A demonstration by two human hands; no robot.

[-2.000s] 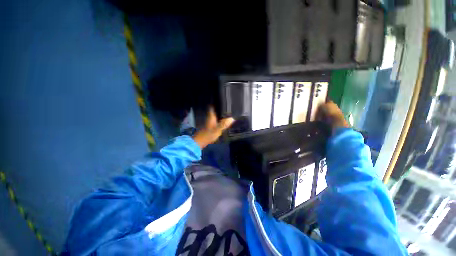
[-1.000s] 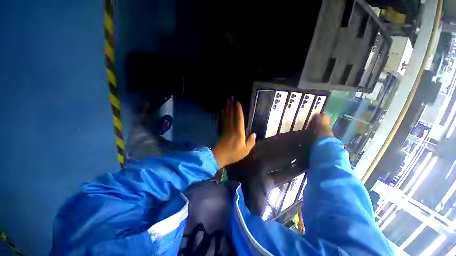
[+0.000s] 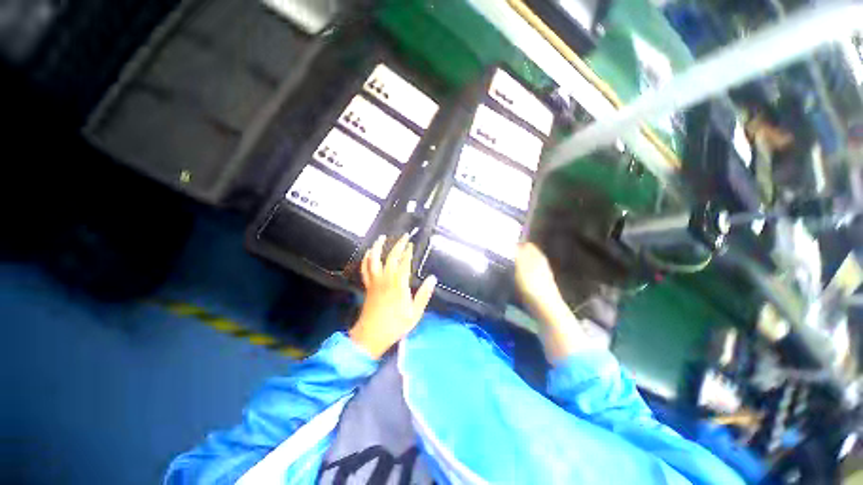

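Note:
Two dark phone trays lie side by side, the left phone tray point(image 3: 269, 248) and the right phone tray point(image 3: 464, 300). Each holds several white phones or back covers point(image 3: 333, 203) in a row, and a black glossy item point(image 3: 308, 241) fills the near pocket of the left one. My left hand point(image 3: 386, 294) lies at the near gap between the trays, fingers spread, thumb near the right tray's near left corner. My right hand point(image 3: 537, 282) is at the right tray's right edge; its fingertips are blurred and their grip is unclear.
A dark grey empty tray point(image 3: 199, 99) lies beyond and left of the left phone tray. Green matting point(image 3: 416, 33) shows behind the trays. A pale frame post point(image 3: 700, 85) crosses the upper right. Dark equipment with cables point(image 3: 662, 232) stands at right. Blue floor with striped tape is lower left.
The view has turned, so the trays appear tilted and the right tray shows fully. My left hand now lies between the trays, and my right hand is at the right tray's outer edge.

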